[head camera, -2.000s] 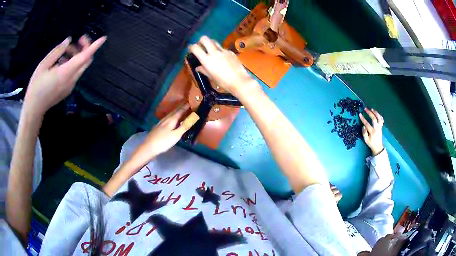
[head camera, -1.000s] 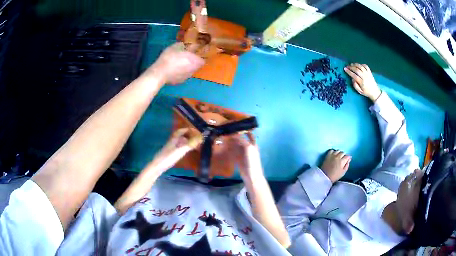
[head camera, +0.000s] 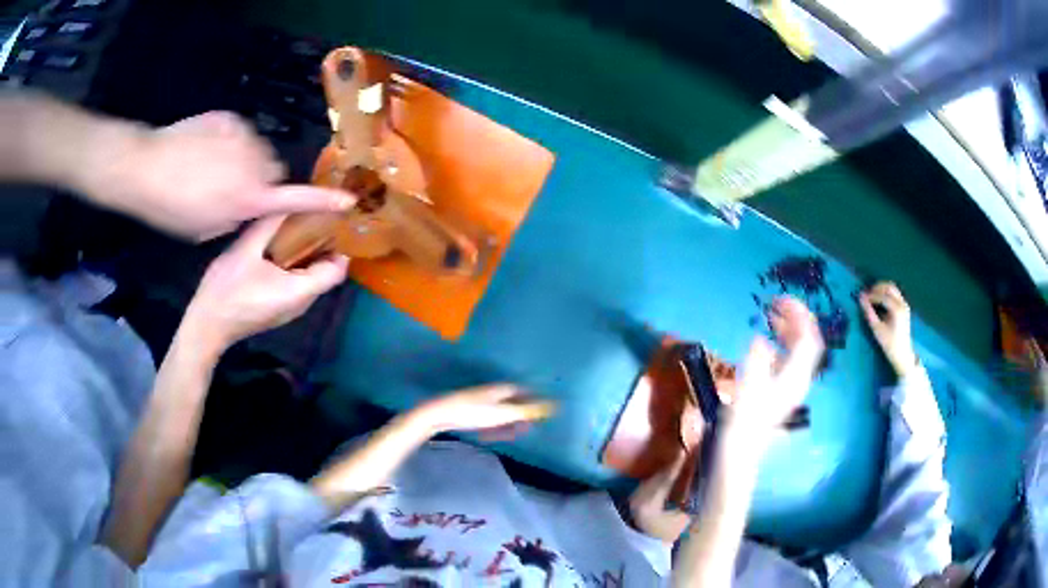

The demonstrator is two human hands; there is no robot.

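Black three-legged assembly lies over the near orange fixture, right of centre, partly hidden by my right arm. My left hand is left of this fixture, touching nothing, its fingers stretched out and a yellow wrap on one; it looks empty. My right hand is raised beyond the fixture, blurred, with fingers apart and no part visible in it. A patch of skin shows at the fixture's lower edge; I cannot tell whose it is.
At upper left, another person's hands are at a second orange fixture, one finger pointing to its centre. A neighbour's hand is by small black parts. A pale bracket reaches in from upper right.
The view has swung left, putting the near fixture right of centre. My hands have come away from the assembly. The left neighbour's reaching arm has given way to two hands at the far fixture.
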